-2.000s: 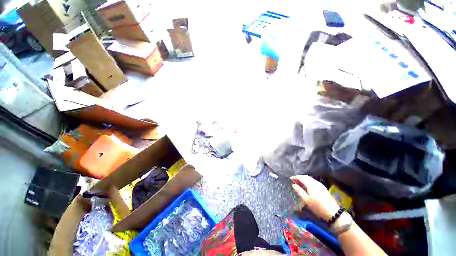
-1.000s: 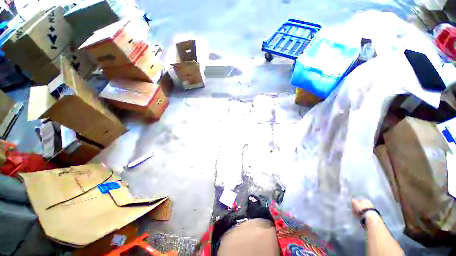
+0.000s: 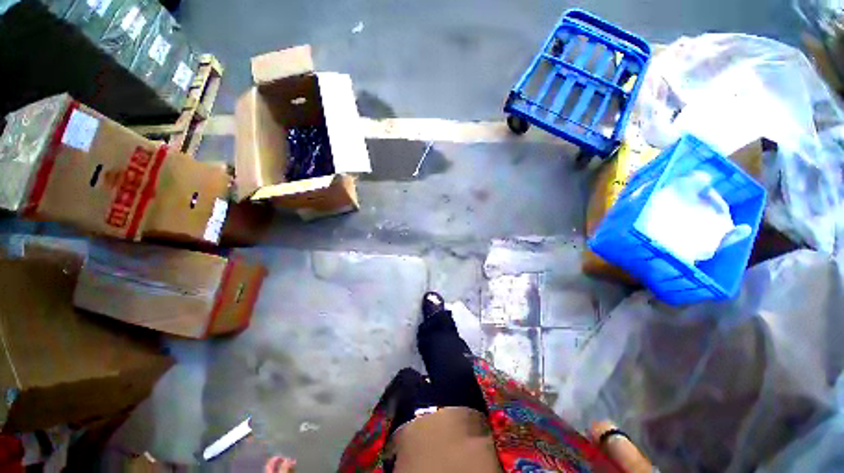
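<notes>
My left hand (image 3: pixel 279 465) shows only as fingertips cut off by the bottom edge. My right hand (image 3: pixel 600 429) is small and foreshortened at the lower right, with a dark band at the wrist; its fingers are unclear. No held thing can be made out in either. Ahead on the ground stands an open brown carton (image 3: pixel 248 148) with dark contents. To the right, a tilted blue crate (image 3: pixel 639 231) holds a white bag-like thing (image 3: pixel 689 217). My legs and one dark shoe show in the middle, on grey paving.
Closed cartons with red print (image 3: pixel 167 199) and a brown carton (image 3: pixel 74 342) lie at the left, near a wooden pallet (image 3: pixel 199 106). A blue hand truck (image 3: pixel 578 83) stands ahead right. Clear plastic sheeting (image 3: pixel 796 323) covers things at the right. A white strip (image 3: pixel 227 440) lies on the ground.
The view has moved forward and tilted down over the paving. The open carton, blue crate and hand truck appear nearer. The left fingertips have come into view; the right hand is lower.
</notes>
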